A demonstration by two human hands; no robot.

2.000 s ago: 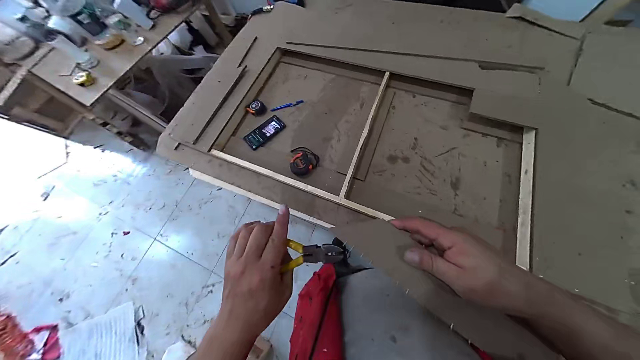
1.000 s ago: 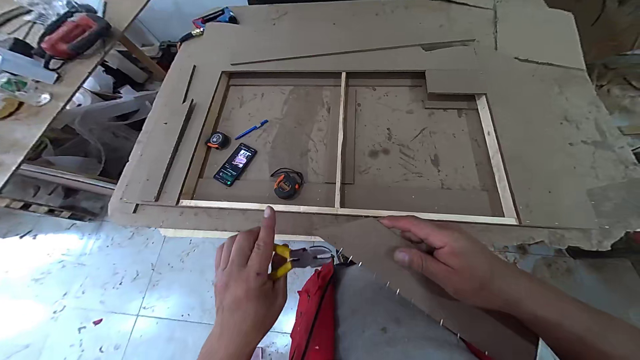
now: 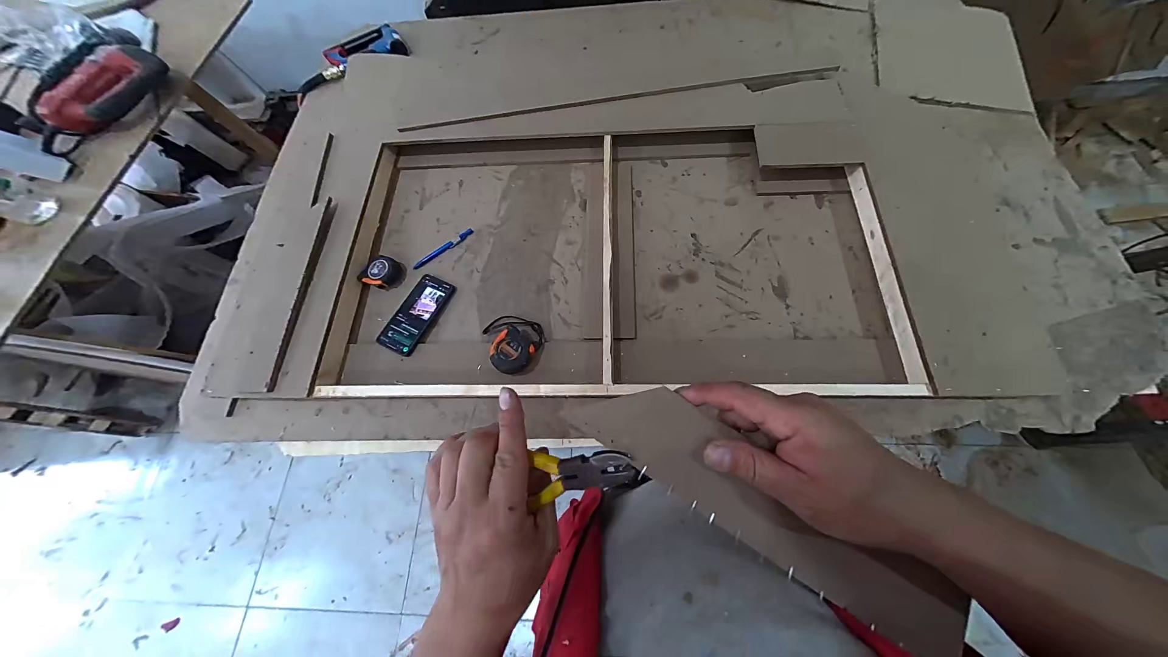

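My left hand (image 3: 493, 511) grips the yellow handles of a pair of pliers (image 3: 598, 471), with the index finger held up. The pliers' jaws are at the edge of a brown fiberboard strip (image 3: 757, 511), by a thin metal staple. Several staples (image 3: 790, 573) stick out along that edge. My right hand (image 3: 803, 456) holds the strip near its upper end, thumb on its face. The strip slants down to the right over my lap. Beyond both hands lies a wooden frame (image 3: 607, 265) with a middle bar, on a large board-covered table.
Inside the frame lie a smartphone (image 3: 416, 315), a blue pen (image 3: 443, 248) and two tape measures (image 3: 516, 347) (image 3: 381, 271). An air tool (image 3: 367, 44) rests at the table's back left. On the left bench is a red power tool (image 3: 99, 87). Board offcuts (image 3: 812, 144) lie about the frame.
The view has turned left, bringing the red power tool into sight. Both hands keep their holds on the pliers and the strip, with the jaws staying at the stapled edge.
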